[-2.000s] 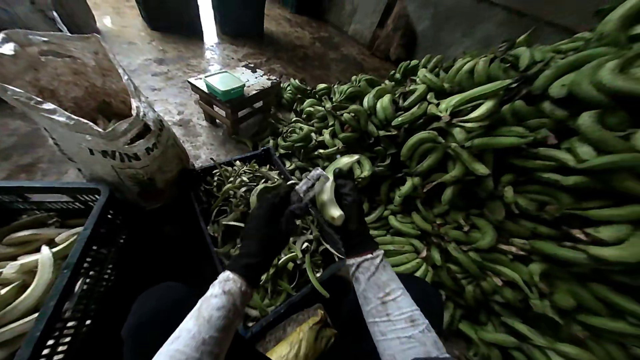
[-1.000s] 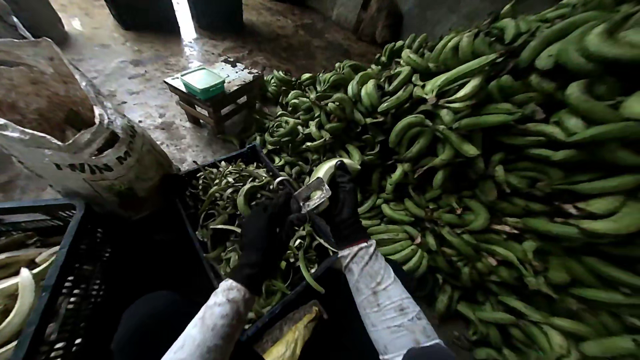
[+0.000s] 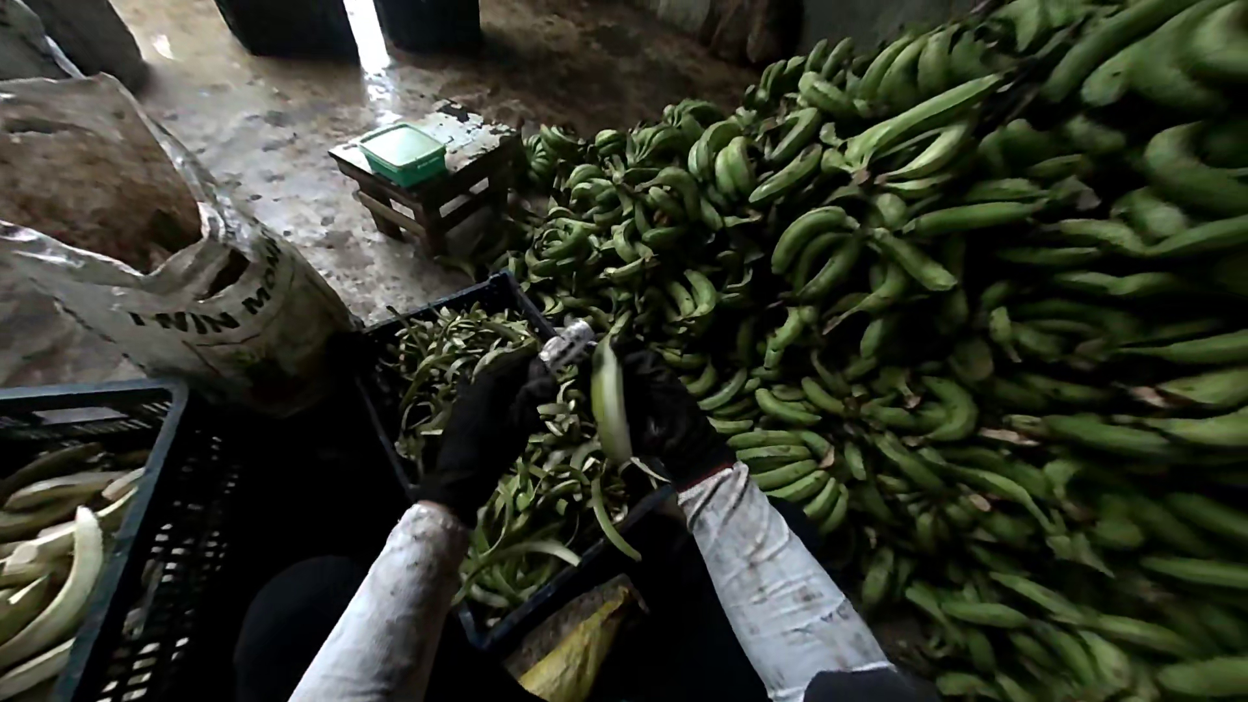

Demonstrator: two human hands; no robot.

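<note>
Both my hands wear dark gloves and are above a dark plastic crate [image 3: 375, 429] of green peel strips [image 3: 526, 517]. My left hand [image 3: 497, 419] grips a metal peeler [image 3: 567, 341] with its head pointing up and right. In my right hand [image 3: 668, 414] is a partly peeled green banana or plantain [image 3: 610, 402], held nearly upright, with pale flesh showing along it. The peeler is close to its upper left side; whether they touch, I cannot tell. A thin strip of peel hangs near its lower end.
Green banana or plantain bunches [image 3: 819, 244] are heaped on the right. At left are a crate [image 3: 175, 429] with peeled fruit [image 3: 73, 575] and a large open sack [image 3: 253, 322]. A low wooden stool [image 3: 429, 200] bears a green plastic container [image 3: 403, 156]. Something yellow [image 3: 575, 653] lies near my legs.
The fruit in my right hand has turned more upright, and more of it shows than a second ago. My left hand with the peeler has moved from in front of the fruit to its upper left.
</note>
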